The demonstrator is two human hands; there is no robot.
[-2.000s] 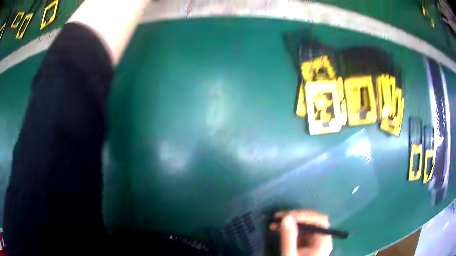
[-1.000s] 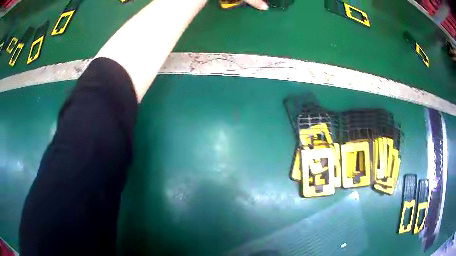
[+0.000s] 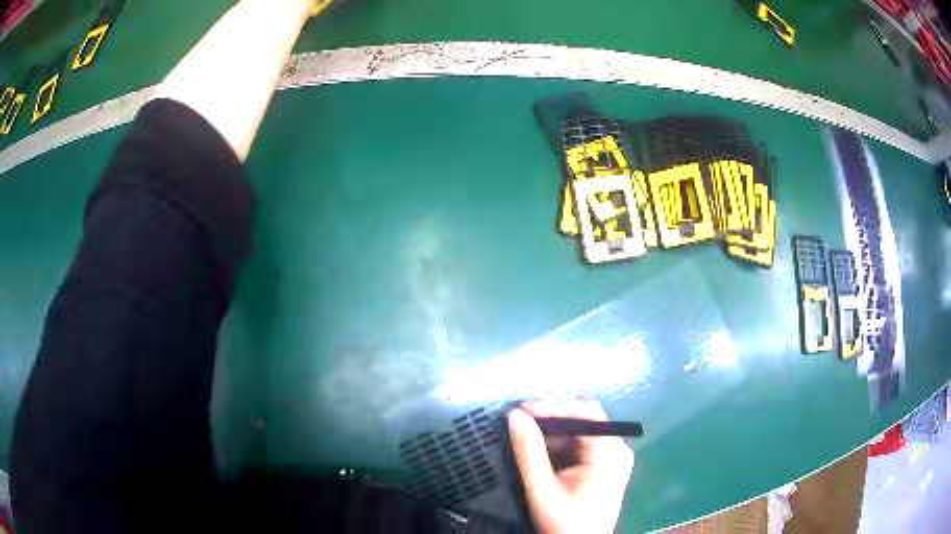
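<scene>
My right hand (image 3: 574, 469) is at the lower middle, closed around the slim black tweezers (image 3: 605, 428). It is at the right edge of the rows of small black pieces (image 3: 459, 454) on the clear glossy sheet (image 3: 667, 313). The tweezer tip is hidden by my fingers. My left arm reaches up the left side in a dark sleeve. My left hand is cut off by the top edge, with a bit of yellow (image 3: 320, 5) beside it; its grip cannot be seen. Stacked yellow-and-black housings (image 3: 683, 203) lie beyond the sheet.
A whitish strip (image 3: 438, 63) crosses the green bench. Two housings (image 3: 817, 318) lie at the right beside a long dark-and-silver strip (image 3: 871, 250). More housings lie beyond the whitish strip at the far left (image 3: 91, 47) and top right (image 3: 776, 23). A brown carton (image 3: 834, 495) shows below the bench edge.
The view has tilted down since one second ago, bringing my right hand with the tweezers and the black pieces back in. My left hand, partly seen near a housing then, is now at the top edge, further left.
</scene>
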